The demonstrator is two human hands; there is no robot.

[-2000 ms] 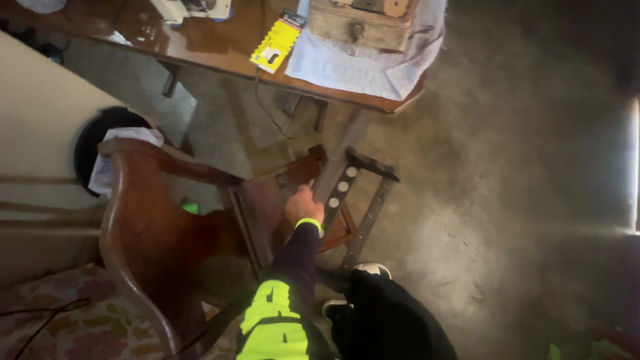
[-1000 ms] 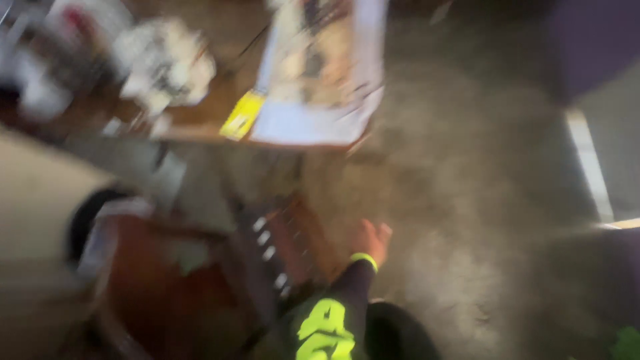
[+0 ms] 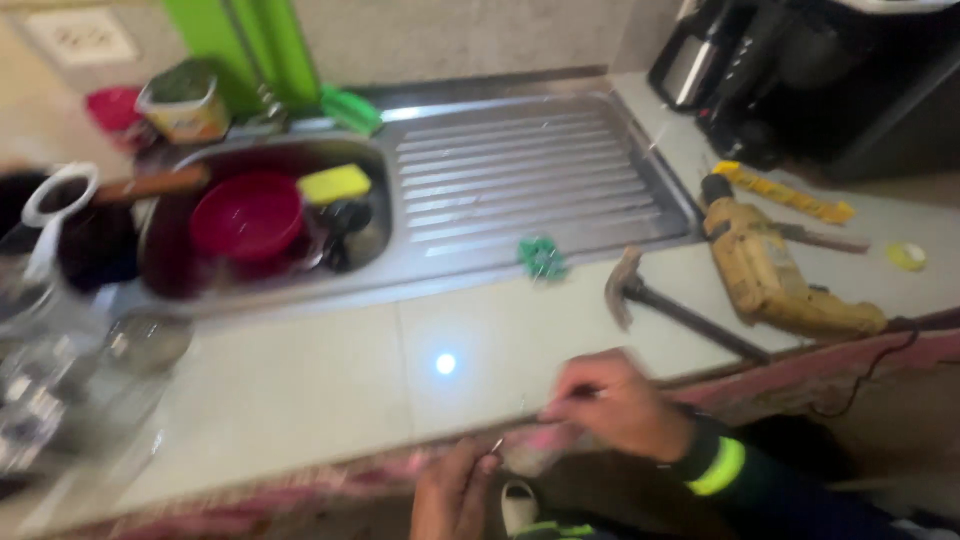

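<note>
At the counter's front edge, my left hand (image 3: 454,487) pinches a small, thin shiny metal piece (image 3: 497,445) between thumb and finger. My right hand (image 3: 615,405) is just to its right, fingers curled around a slim dark object (image 3: 585,391), blurred and too small to name. A claw hammer (image 3: 675,307) lies on the tiled counter beyond my right hand. Right of it rests a yellow power drill (image 3: 772,262) with its cord trailing over the edge. A yellow strip-shaped item (image 3: 787,193) and a round tape roll (image 3: 906,256) lie behind the drill.
The steel sink (image 3: 390,225) holds a red bowl (image 3: 247,216) and a yellow sponge (image 3: 334,184). A green scouring pad (image 3: 541,258) sits at the drainboard's front edge. Clear glassware or plastic (image 3: 45,397) stands at left. A coffee maker (image 3: 742,82) stands at back right.
The view has moved from a chair and wooden table to a sink counter. Both hands are now visible close together; earlier frames show one hand, first at the chair, then away from it.
</note>
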